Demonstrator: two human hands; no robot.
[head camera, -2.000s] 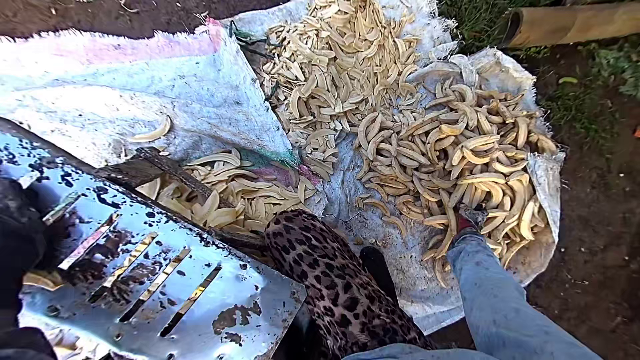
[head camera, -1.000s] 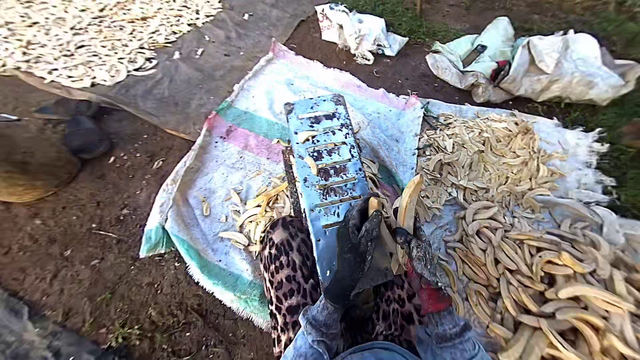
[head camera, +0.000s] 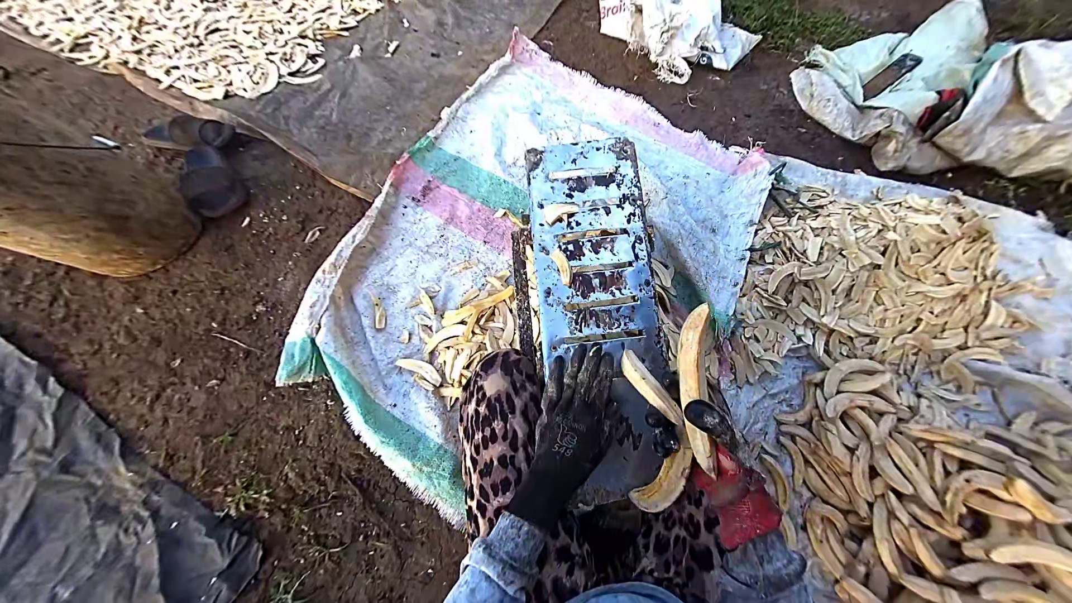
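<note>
A metal slicer board with several crosswise slots (head camera: 592, 251) lies lengthwise over my lap. My left hand (head camera: 574, 427), in a black glove, rests flat on its near end with the fingers extended and holds nothing. My right hand (head camera: 712, 444), in a black and red glove, grips several peeled bananas (head camera: 693, 377) at the board's right edge. Two slices, one of them a banana slice (head camera: 562, 266), lie on the slotted surface. Left of the board, banana slices (head camera: 469, 331) are heaped on a woven plastic sheet (head camera: 385, 368). The board's underside is hidden.
To the right lie a pile of whole peeled bananas (head camera: 913, 469) and a heap of slices (head camera: 879, 268). Crumpled sacks (head camera: 997, 92) are at the back right. Slices cover a dark tarp (head camera: 360, 109) at the back left. A yellow-brown container (head camera: 92, 201) and dark shoes (head camera: 209, 180) are at left.
My right hand, at the banana pile two seconds ago, is now at the board holding peeled bananas. My left hand now lies flat on the board's near end. The view has swung widely.
</note>
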